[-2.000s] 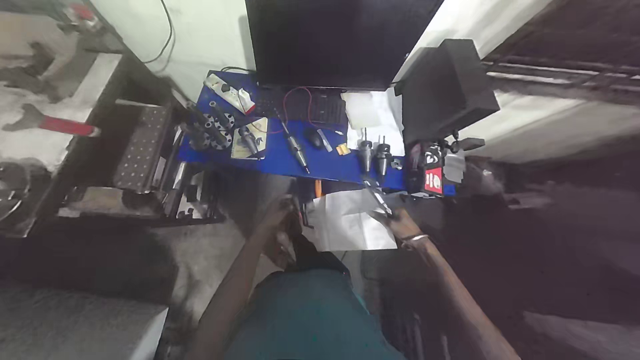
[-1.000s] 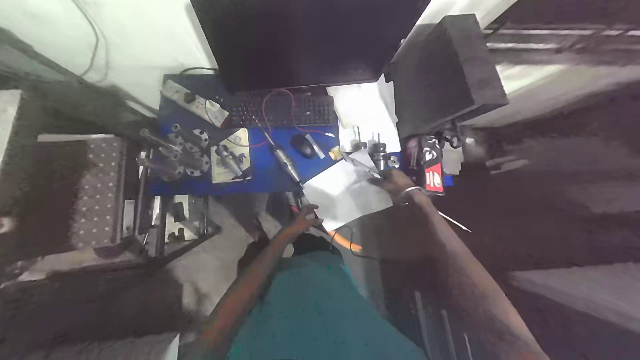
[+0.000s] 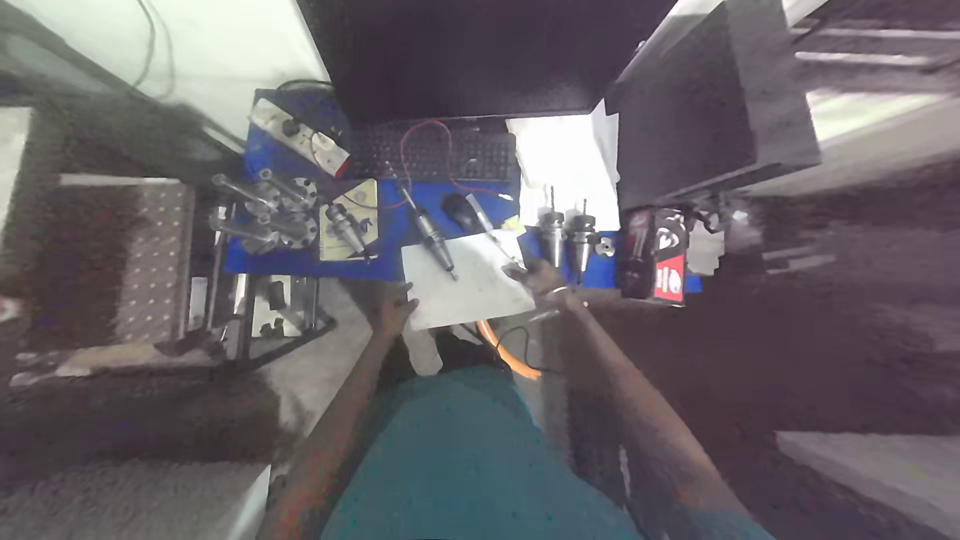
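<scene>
A white paper sheet [image 3: 457, 292] lies over the front edge of the blue table [image 3: 300, 262]. My left hand [image 3: 394, 306] grips its left edge between thumb and fingers. At its right side, my right hand [image 3: 536, 277] holds a slim metallic tool [image 3: 491, 232], its exact kind unclear. A long metal spindle-like tool [image 3: 433, 241] lies partly over the sheet's upper left. Behind it sits a dark computer mouse [image 3: 459, 210]. Two tool holders with cutters, a left one [image 3: 552, 232] and a right one [image 3: 582, 240], are beyond my right hand.
A keyboard [image 3: 480, 154] lies below a black monitor [image 3: 480, 52]. Metal tool holders [image 3: 285, 214] cluster at the left, near a power strip [image 3: 300, 135] and another holder [image 3: 346, 229] on a booklet. A red and black box [image 3: 667, 259] is at the right. An orange hose [image 3: 510, 352] hangs below the table.
The paper, lower and off the table two seconds ago, has moved up onto its front edge. My left hand has come to the sheet's left edge. The view has moved closer to the table.
</scene>
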